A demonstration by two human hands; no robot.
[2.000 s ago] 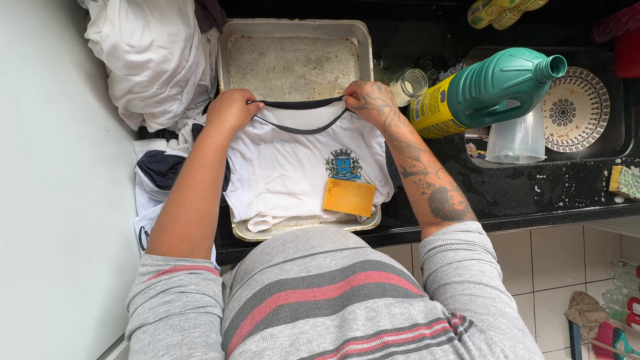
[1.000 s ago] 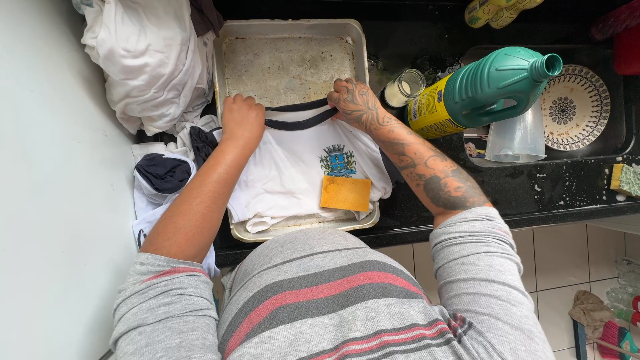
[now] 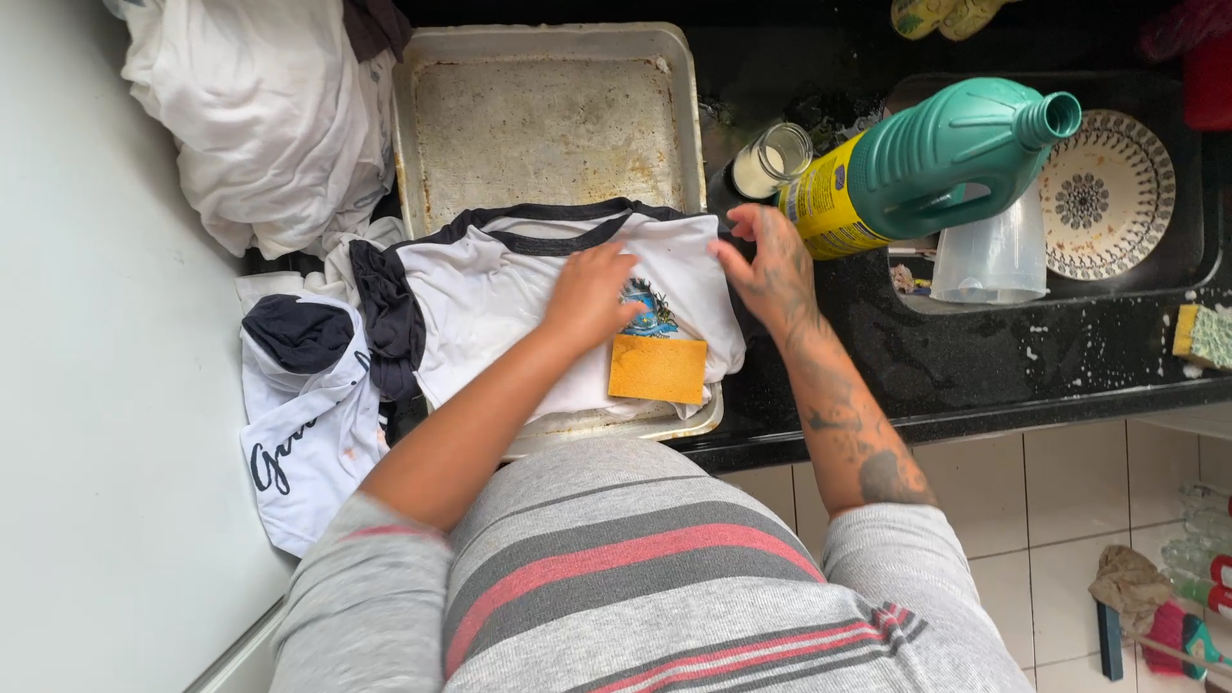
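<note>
A white shirt (image 3: 462,318) with a dark collar and dark sleeves lies folded across a worn metal baking tray (image 3: 544,125). My left hand (image 3: 589,296) is over the shirt's chest, partly hiding the blue printed crest (image 3: 654,313); its fingers are slightly spread and blurred, and whether it touches the cloth cannot be told. Just below the crest, an orange-yellow rectangular piece (image 3: 657,370), perhaps a sponge or cloth, rests on the fabric. My right hand (image 3: 770,265) is at the shirt's right shoulder, thumb and fingers apart, with nothing held.
White laundry (image 3: 269,125) is heaped at left, above another white garment (image 3: 318,414). Right of the tray stand a glass jar (image 3: 773,161) and a green plastic jug (image 3: 948,159). The sink holds a clear plastic container (image 3: 996,250) and patterned plate (image 3: 1107,192). A sponge (image 3: 1205,335) lies far right.
Both hands have let go of the collar. My left hand has moved right and down over the crest; my right hand has moved right to the shoulder. The collar now lies lower on the tray.
</note>
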